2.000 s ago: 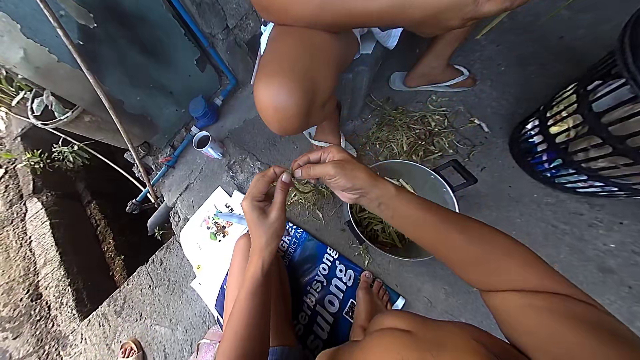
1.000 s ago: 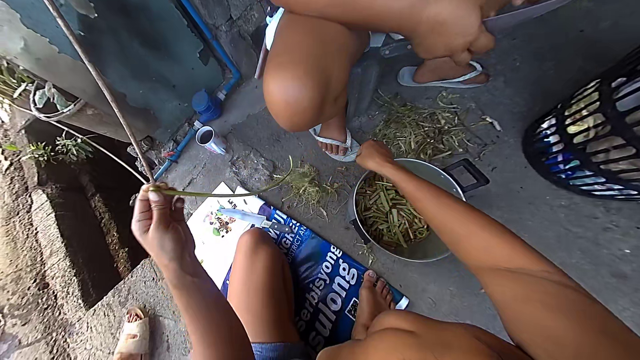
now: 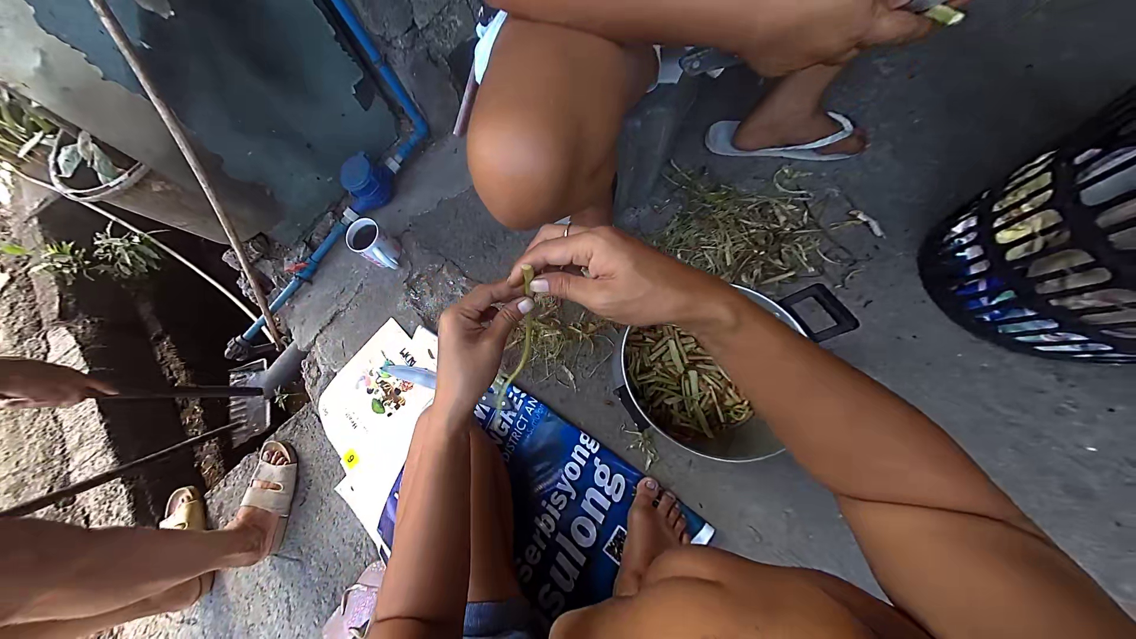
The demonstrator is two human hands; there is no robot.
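Note:
My left hand [image 3: 479,333] and my right hand [image 3: 590,275] meet near the middle of the view, both pinching a thin green plant stem [image 3: 525,342] by its upper end. The rest of the stem curves down below the fingers. Right of my hands, partly under my right forearm, stands a metal pot [image 3: 754,459] holding cut green stem pieces [image 3: 683,382]. A heap of peeled strips [image 3: 568,337] lies on the ground just behind my hands. A knife with a bluish blade [image 3: 410,374] rests on printed sheets beside my left wrist, its handle mostly hidden.
Another person's knee [image 3: 532,133] and hand [image 3: 816,35] are close ahead. More peelings [image 3: 745,222] lie by that person's sandal [image 3: 799,142]. A black slatted basket [image 3: 1038,257] stands right, a mug of dark liquid [image 3: 373,242] left. A person with a long-handled dustpan [image 3: 248,408] is at far left.
My right hand has come from over the pot to the stem, meeting my left hand, which has moved right from near the pole. A person with a dustpan has come into view at left.

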